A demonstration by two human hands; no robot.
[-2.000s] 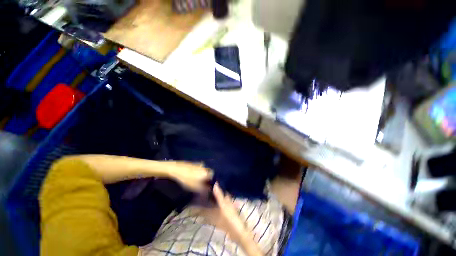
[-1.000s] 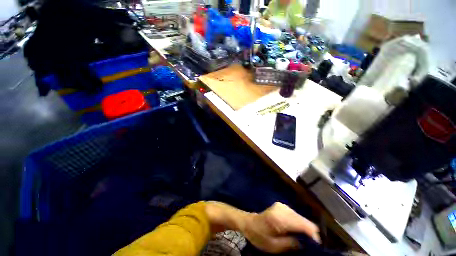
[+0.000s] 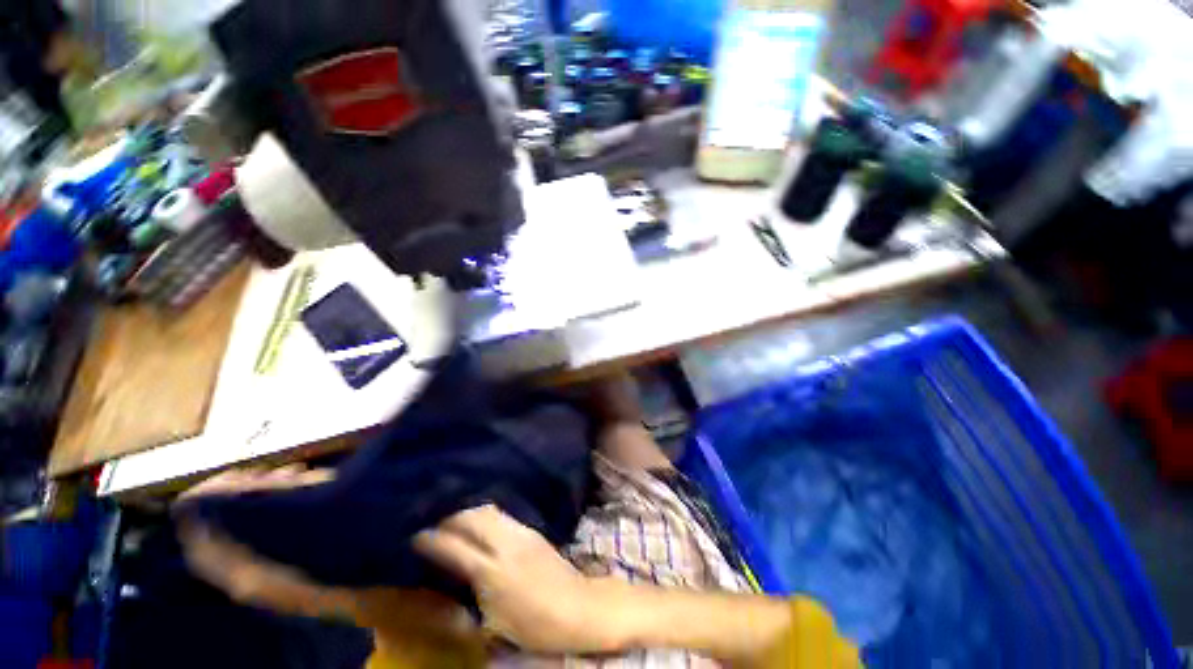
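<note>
A dark navy garment piece [image 3: 432, 457] stretches from the left over the lap, and its upper end reaches the table edge below the machine head. My left hand [image 3: 242, 536] grips its left end, with cloth covering part of the fingers. My right hand [image 3: 517, 575] is on its lower edge near the lap, fingertips on the cloth, blurred. The dark sewing machine head [image 3: 380, 144] with a red badge is above. Its needle area [image 3: 484, 277] is lit and too blurred to make out.
A black phone [image 3: 351, 333] and a brown board [image 3: 151, 379] lie on the left of the white table [image 3: 707, 303]. Dark thread cones [image 3: 818, 170] and a bright-screened control panel [image 3: 759, 92] stand at the right. A blue crate [image 3: 1060, 457] with a blue plastic lining is low at the right.
The view has swung right, bringing the right crate and thread cones in. Both hands now show on the garment piece, which is raised and spread between the lap and the table edge.
</note>
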